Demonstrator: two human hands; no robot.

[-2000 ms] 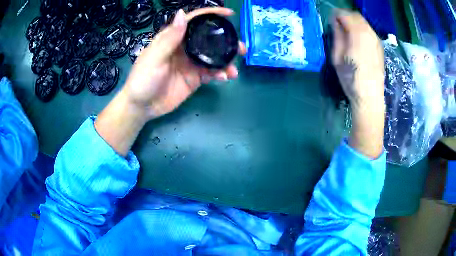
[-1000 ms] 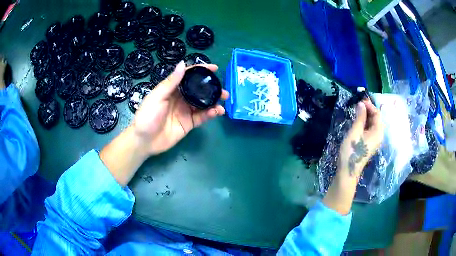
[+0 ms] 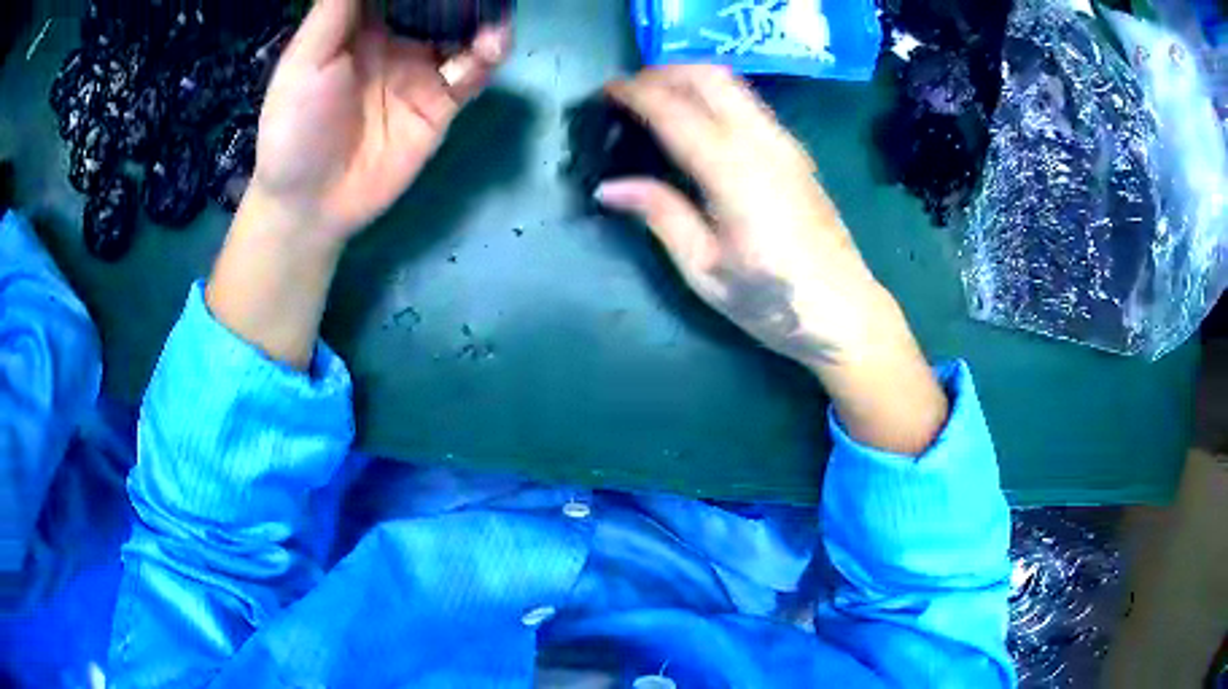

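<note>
My left hand [image 3: 350, 135] is palm up at the upper left and holds a glossy black round housing [image 3: 447, 16], cut off by the top edge. My right hand [image 3: 754, 202] is over the middle of the bench, slightly blurred, with thumb and fingers around a dark mass [image 3: 609, 151]. It looks like black pieces, but blur hides its shape. The blue bin [image 3: 822, 63] of small white pieces [image 3: 770, 27] is at the top, partly cut off. A heap of loose black inserts [image 3: 936, 115] lies right of it.
Many black discs [image 3: 175, 115] lie clustered on the green bench [image 3: 606, 404] at the upper left. A clear bag of small parts [image 3: 1077, 202] lies at the right. Another person's blue sleeve [image 3: 47, 404] is at the left edge. Shiny clear plastic [image 3: 1064, 592] shows below the bench at lower right.
My right hand has moved left from the bag to the middle of the bench. My left hand and the housing now sit higher and further left in view. The camera view has also shifted.
</note>
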